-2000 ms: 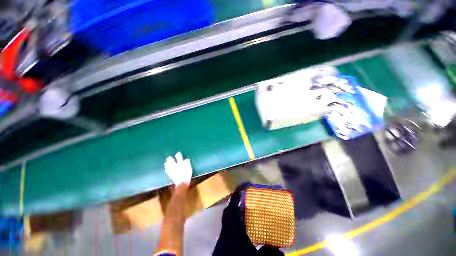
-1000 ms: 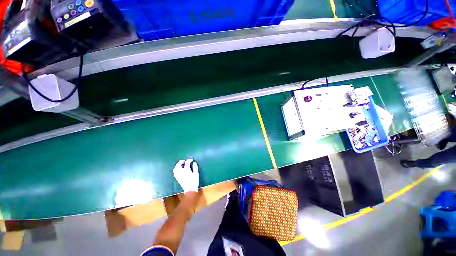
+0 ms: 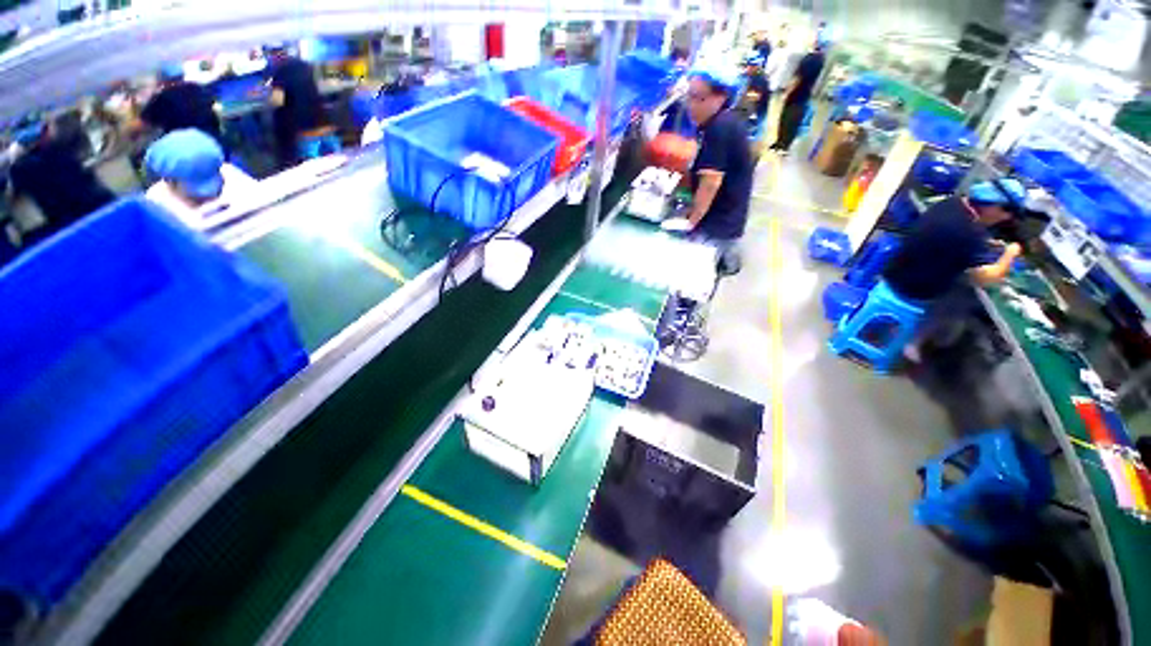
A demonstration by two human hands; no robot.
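My right hand, in a white glove, is blurred and cut off by the bottom edge, right of the woven tan stool seat; its fingers are unclear. My left hand is out of the picture. The silver-white metal box fixture sits on the green bench, with a dark red button on its near end. A light blue parts tray with small pieces stands at its far end. Neither hand touches them.
A black crate stands on the floor beside the bench. Blue bins and a white bin line the shelf at left. A person stands beyond the tray. Blue stools and a seated person are at right.
The view has swung right and up along the line. The white-gloved hand over the bench at left has left the picture; another shows at the bottom edge. The fixture now appears left of centre.
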